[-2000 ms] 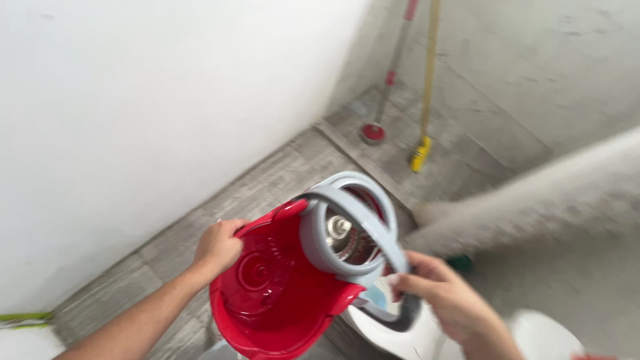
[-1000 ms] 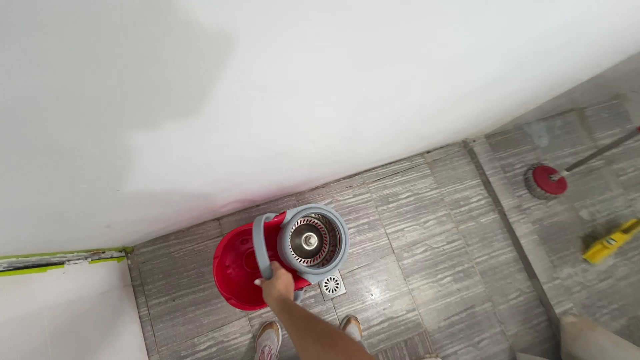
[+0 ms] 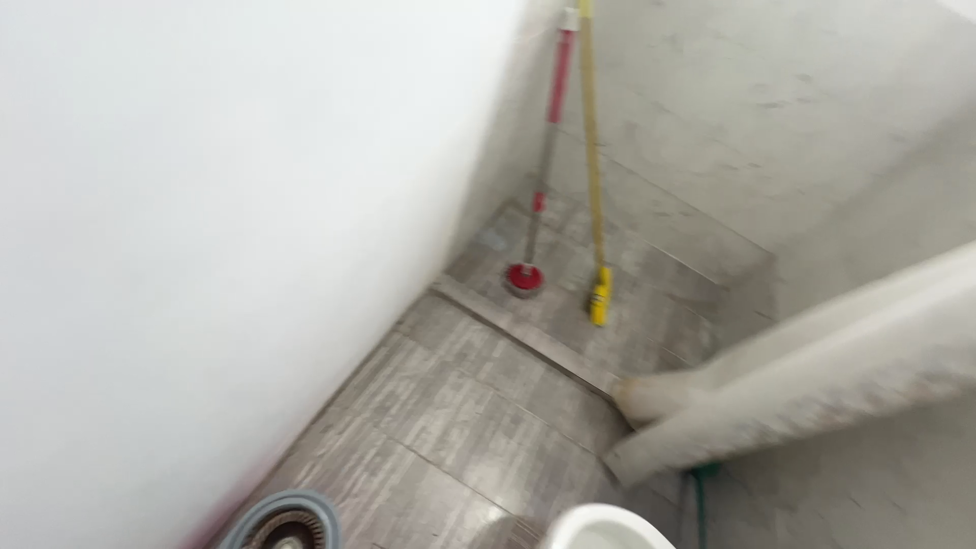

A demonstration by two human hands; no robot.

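Note:
Neither of my hands shows in the head view. At the bottom left edge, the grey rim of a spin mop bucket's wringer basket (image 3: 286, 522) is partly in the picture; the rest of the bucket lies outside it. A spin mop (image 3: 525, 279) with a red round head and a red and grey handle leans in the far corner. Beside it stands a yellow brush or broom (image 3: 601, 297) on a long yellow pole. The two heads are apart on the tiled floor beyond a low sill.
The low sill (image 3: 526, 339) crosses the grey tiled floor (image 3: 457, 427). A white wall (image 3: 213, 229) runs along the left. At the right a pale partition or post (image 3: 801, 366) slants in, blurred. A white rounded rim (image 3: 606, 526) shows at the bottom, with something green (image 3: 701, 488) beyond.
Two seconds ago both hands held the red bucket; one second ago one hand was on its handle at the floor. Now no hand is in view. The view has swung toward the corner.

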